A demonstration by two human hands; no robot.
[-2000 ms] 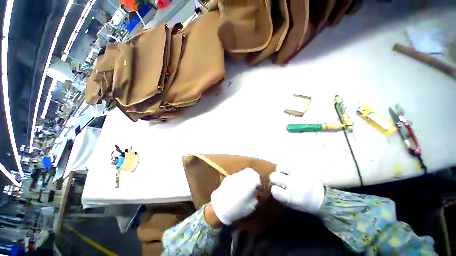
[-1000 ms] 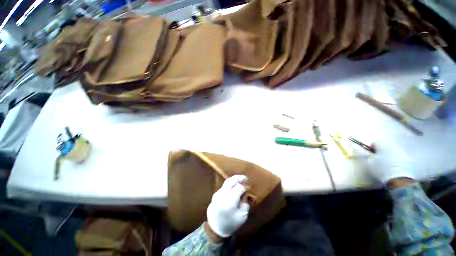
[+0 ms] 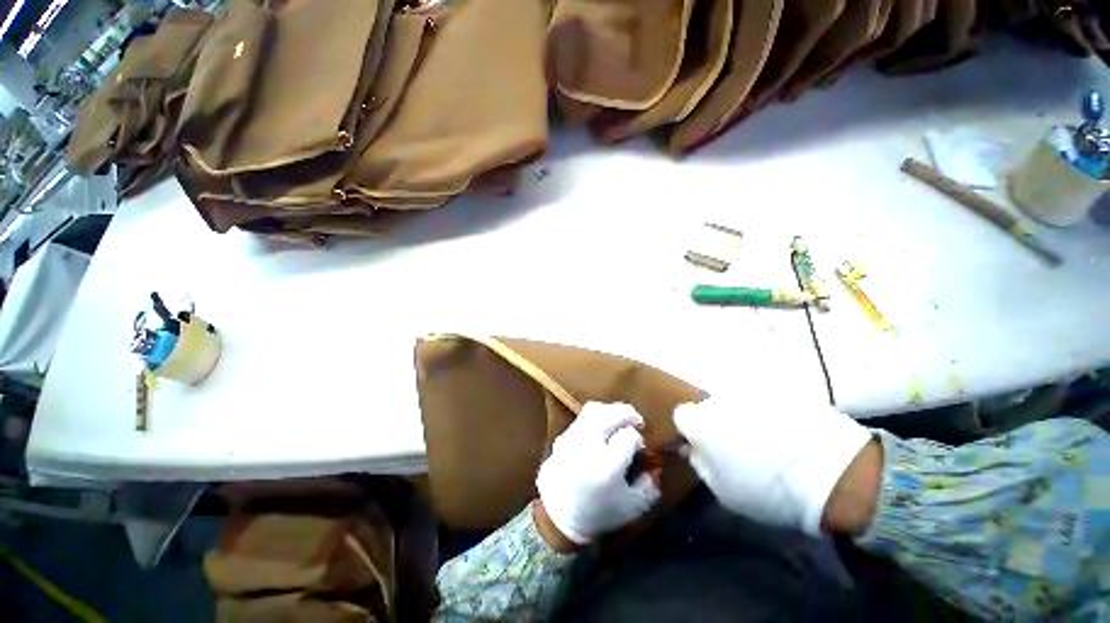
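Note:
A brown bag (image 3: 487, 426) with a pale tan binding lies at the table's front edge and hangs over it. My left hand (image 3: 596, 475), in a white glove, is closed on the bag beside the binding; a small reddish-orange bit shows by its fingers. My right hand (image 3: 773, 462), also gloved, is closed against the bag's right part, close to my left fingertips. A thin dark tip shows at its fingers; the rest of the snips is hidden in the glove.
Piled brown bags (image 3: 292, 97) line the back. A green-handled tool (image 3: 736, 296), a slim corded tool (image 3: 803, 270), a yellow knife (image 3: 864, 296) and a brown stick (image 3: 980, 209) lie right. Cream pots stand left (image 3: 189, 349) and right (image 3: 1053, 179). More brown pieces (image 3: 304, 554) are below left.
My right hand left the bag, reached to the red-handled snips at the right and is back at the bag. The snips are gone from the table. My left hand stayed on the bag.

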